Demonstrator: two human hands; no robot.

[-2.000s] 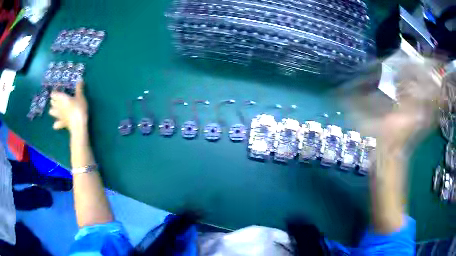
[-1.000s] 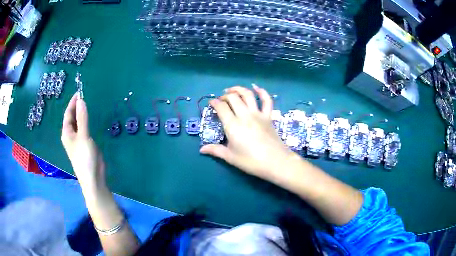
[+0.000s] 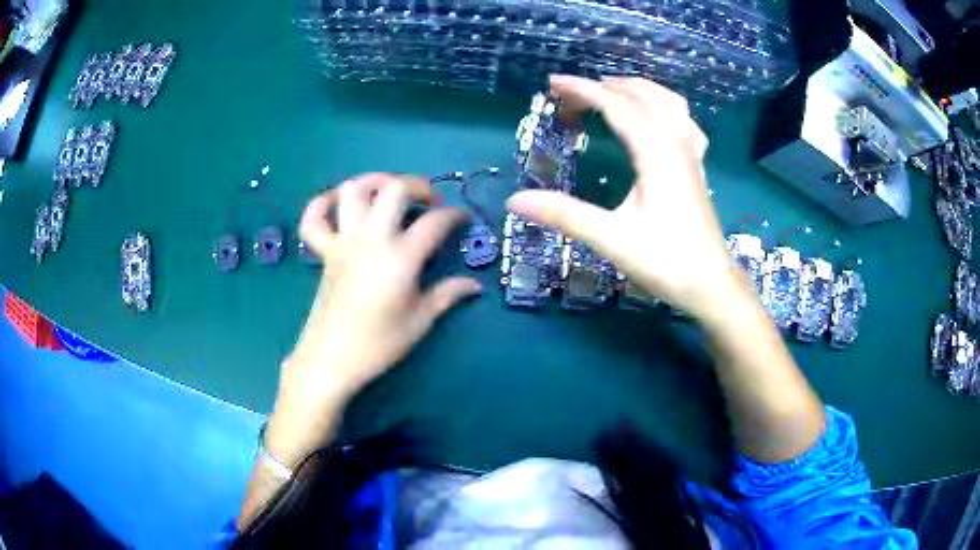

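My right hand holds a circuit board assembly between thumb and fingers, upright above the left end of the row of board assemblies. My left hand is blurred, fingers spread and curled, over the row of wired modules, and hides some of them; whether it holds anything cannot be told. A wired module with a dark lead lies between my hands. More wired modules lie left of my left hand. A single board assembly lies apart at the left.
Short rows of board assemblies lie at the upper left. A stack of clear blister trays stands at the back. A white-grey screw feeder stands at the back right, with a loose pile of assemblies beside it. A red bin is below the left edge.
My left hand has moved right from the left side to over the modules. A single board now lies at the left. My right hand has moved right and up, with a board raised in it.
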